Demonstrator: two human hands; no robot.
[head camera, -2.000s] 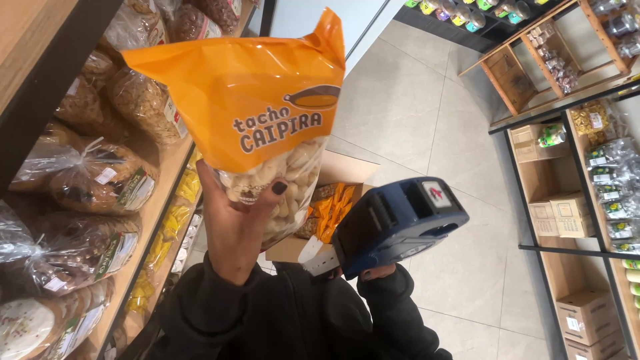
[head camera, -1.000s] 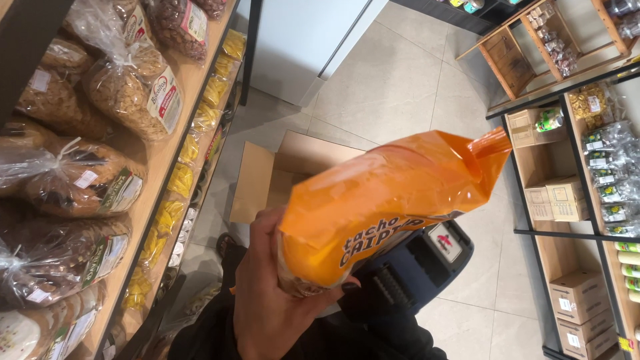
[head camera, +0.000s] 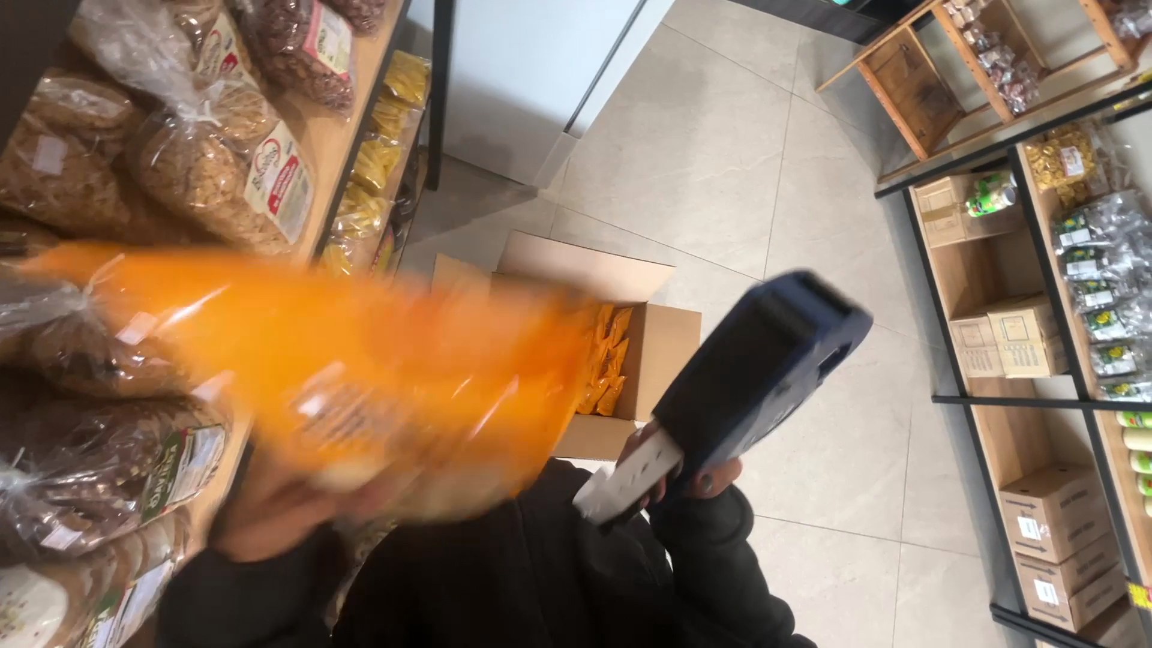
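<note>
An orange plastic snack bag (head camera: 396, 360), blurred by motion, is gripped from below by my left hand (head camera: 288, 508), in front of the shelf at left. My right hand (head camera: 715, 477) holds a dark blue handheld label gun (head camera: 765, 360), its fingers partly hidden behind the tool. A strip of white labels (head camera: 625, 477) hangs from the gun's lower end. Behind the bag, an open cardboard box (head camera: 670, 360) stands on the floor with several orange packets (head camera: 607, 360) inside.
The wooden shelf (head camera: 346, 126) at left bears clear bags of baked goods (head camera: 193, 171). Small yellow packets (head camera: 378, 162) lie on a level below. A pale cabinet (head camera: 504, 81) stands beyond. Shelving (head camera: 981, 423) at right holds cartons (head camera: 1053, 513) and packaged goods.
The orange bag has swung to the left with my left hand, across the front of the shelf. The label gun, partly covered by the bag a second ago, shows more fully.
</note>
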